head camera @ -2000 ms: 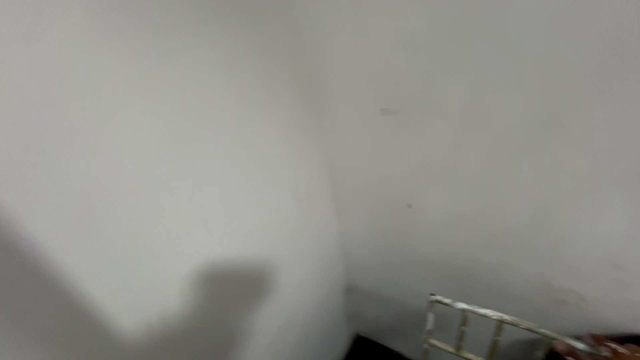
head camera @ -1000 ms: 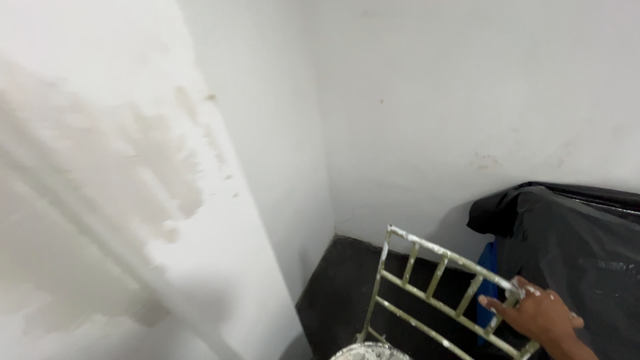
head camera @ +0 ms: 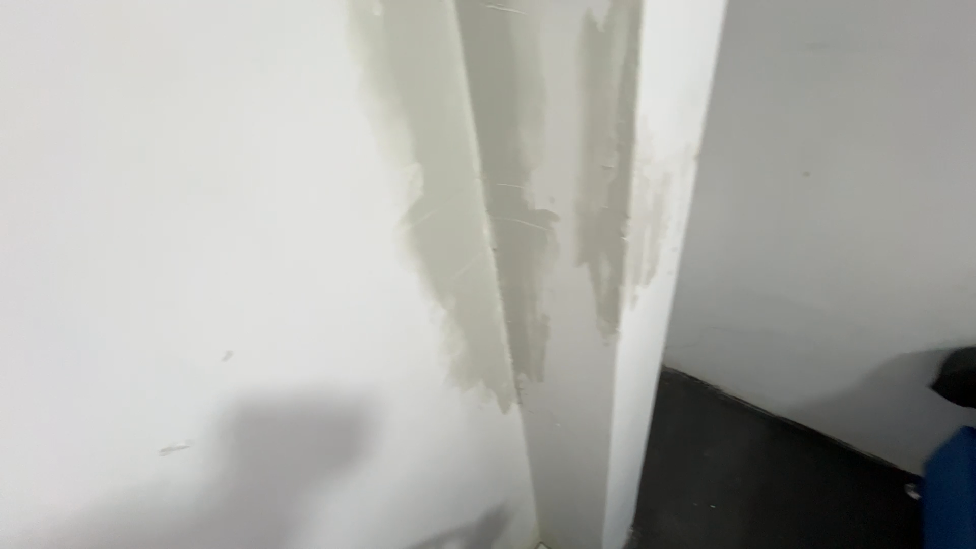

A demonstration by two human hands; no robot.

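Note:
Neither my left hand nor my right hand shows in the head view, so what they hold or touch is hidden. A white wall fills the left side and bears a few small marks. Greyish patches of filler run down both sides of its inner corner, ending in ragged lower edges. More grey filler lies along the outer edge of the narrow wall column. Fainter smears show just around that edge. A blurred shadow falls on the wall at the lower left.
Dark floor lies beyond the column, at the foot of a grey-white wall. At the right edge are part of a blue object and, above it, part of a black object.
The view has swung left to the filled corner. One second ago a hand was at a paint-spattered metal frame; both are now out of view, as is the rim of the container near them.

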